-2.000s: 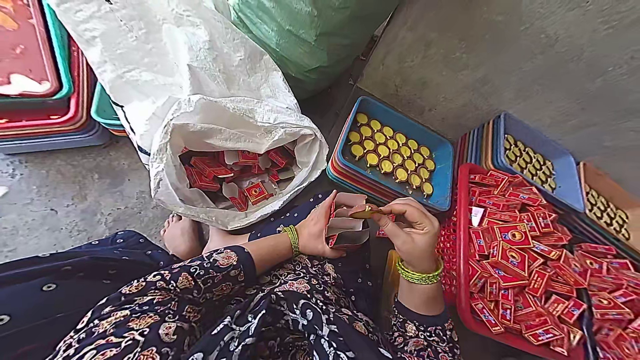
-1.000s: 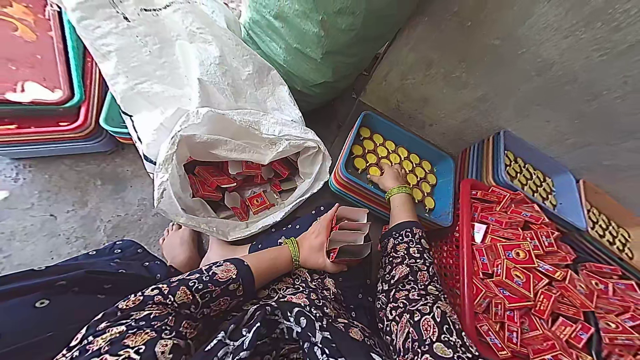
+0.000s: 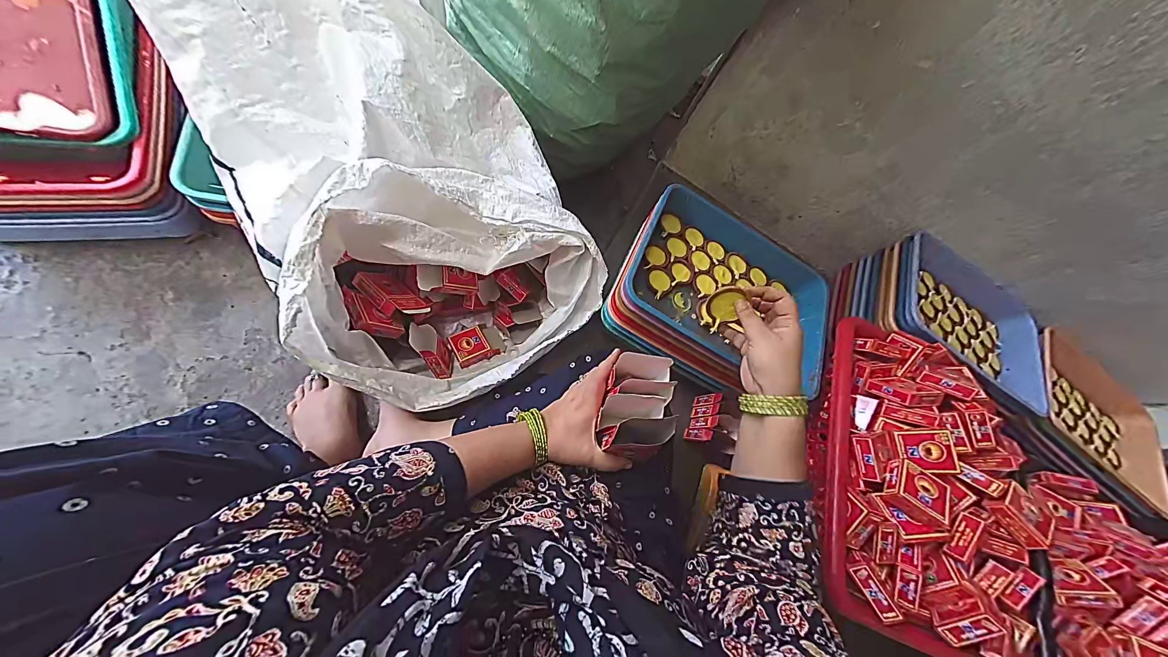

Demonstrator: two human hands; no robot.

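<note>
My left hand (image 3: 584, 415) grips several small red cardboard boxes (image 3: 639, 401) side by side, their flaps up and tops open. To its right, my right hand (image 3: 771, 338) pinches a round yellow-faced disc (image 3: 725, 307) with a brown rim, above a blue plastic tray (image 3: 808, 278). More yellow discs (image 3: 701, 260) lie in rows in that tray, which tops a stack. A white woven sack (image 3: 438, 196) gapes to the left of the tray, with red boxes (image 3: 388, 292) inside, some with flaps up. Several closed red boxes (image 3: 703, 417) sit beside the held ones.
At right, a red plastic basket (image 3: 832, 520) is heaped with closed red boxes. Behind it are a blue tray (image 3: 1004, 365) and an orange tray (image 3: 1131, 447) of discs. A green sack (image 3: 593, 73) stands at the back, by a concrete wall (image 3: 931, 128). Stacked trays (image 3: 100, 219) fill the upper left.
My right hand was down among the discs in the blue tray a second ago; now it is nearer me, holding a disc. My left hand keeps hold of the boxes.
</note>
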